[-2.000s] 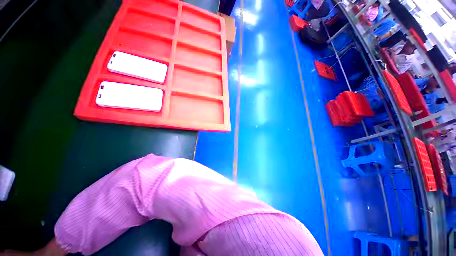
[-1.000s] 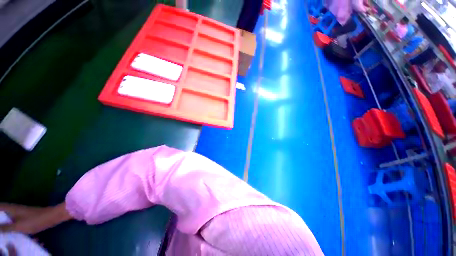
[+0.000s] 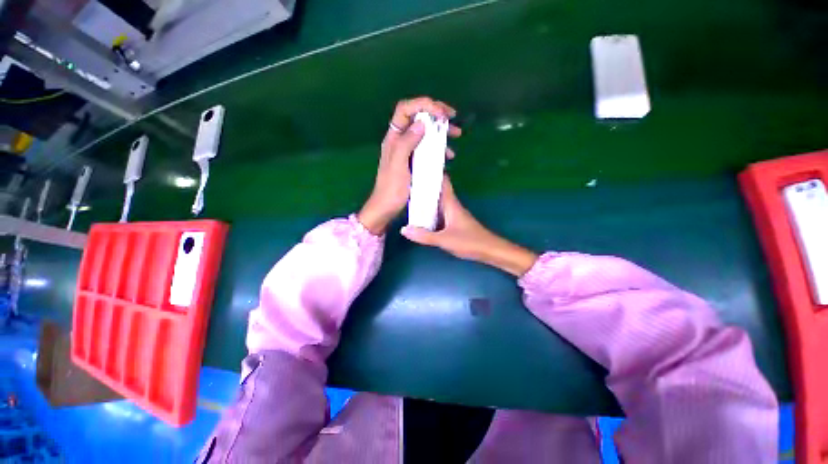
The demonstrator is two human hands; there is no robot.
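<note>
A white power bank is held upright, slightly tilted, over the green work surface in front of me. My left hand grips its upper left side with the fingers over the top end. My right hand holds its lower end from the right, with the thumb under the bottom. Small dark marks show at its top end. No cable shows spread from it.
A red tray at left holds one unit with a black oval. Another red tray is at right with a white unit. A white slab lies on the belt. Units with trailing cables lie at far left.
The view has swung left from the right-hand tray to the work surface. Both hands are now in view, holding a power bank together.
</note>
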